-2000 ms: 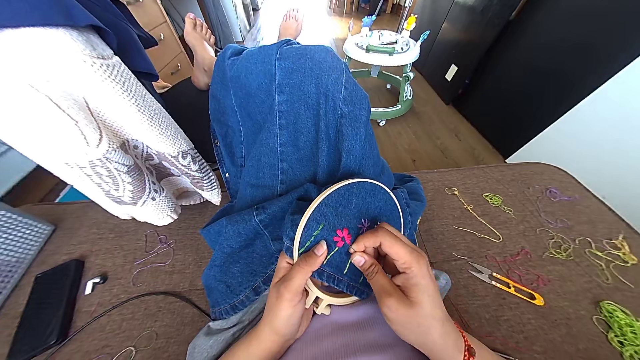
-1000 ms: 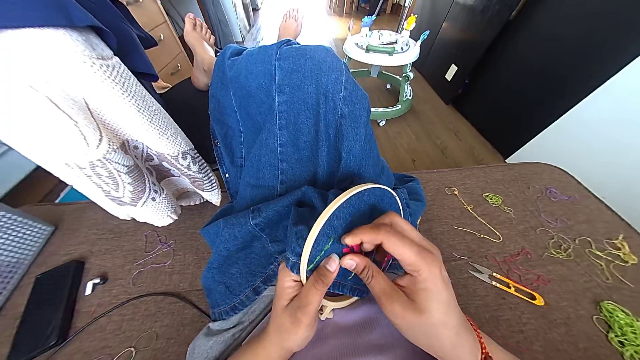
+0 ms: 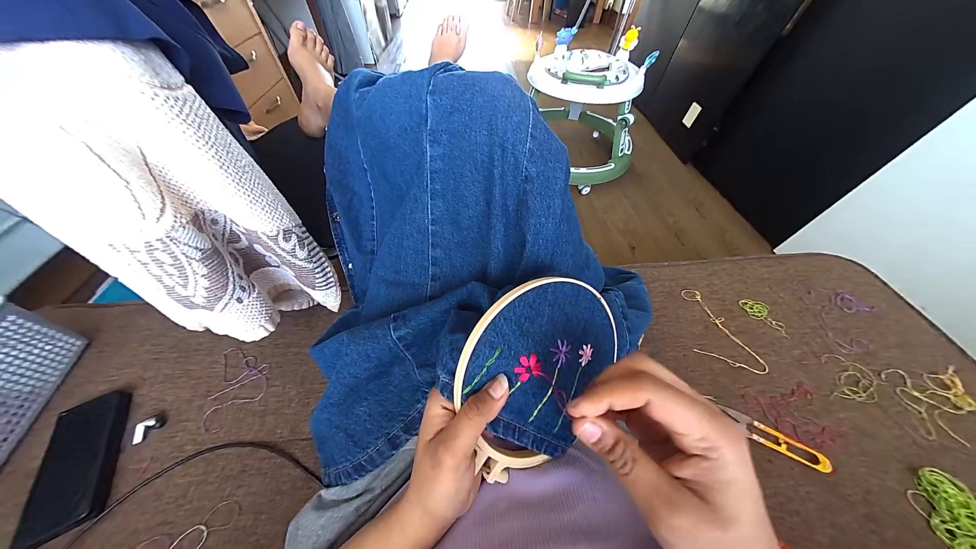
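My left hand (image 3: 457, 442) grips the lower left rim of a wooden embroidery hoop (image 3: 479, 328), its thumb resting on the stretched denim. The blue denim garment (image 3: 465, 168) lies over my legs. Inside the hoop are a stitched bright pink flower (image 3: 528, 368), a purple flower (image 3: 560, 351), a pale pink flower (image 3: 585, 354) and green stems. My right hand (image 3: 663, 442) pinches thumb and index finger at the hoop's lower right, with a dark pink thread running from the pink flower towards them. A needle cannot be made out.
Orange-handled thread snips (image 3: 789, 446) and loose thread bundles, one of them green (image 3: 945, 507), lie on the brown seat (image 3: 663, 290) at right. On the left are a black phone (image 3: 76, 457), a white earbud (image 3: 148, 428) and a cable (image 3: 221, 445). A baby walker (image 3: 587, 91) stands beyond.
My right hand has moved from over the pink flower towards the lower right, uncovering the stitched flowers. The hoop, steeply tilted a second ago, now faces the view more.
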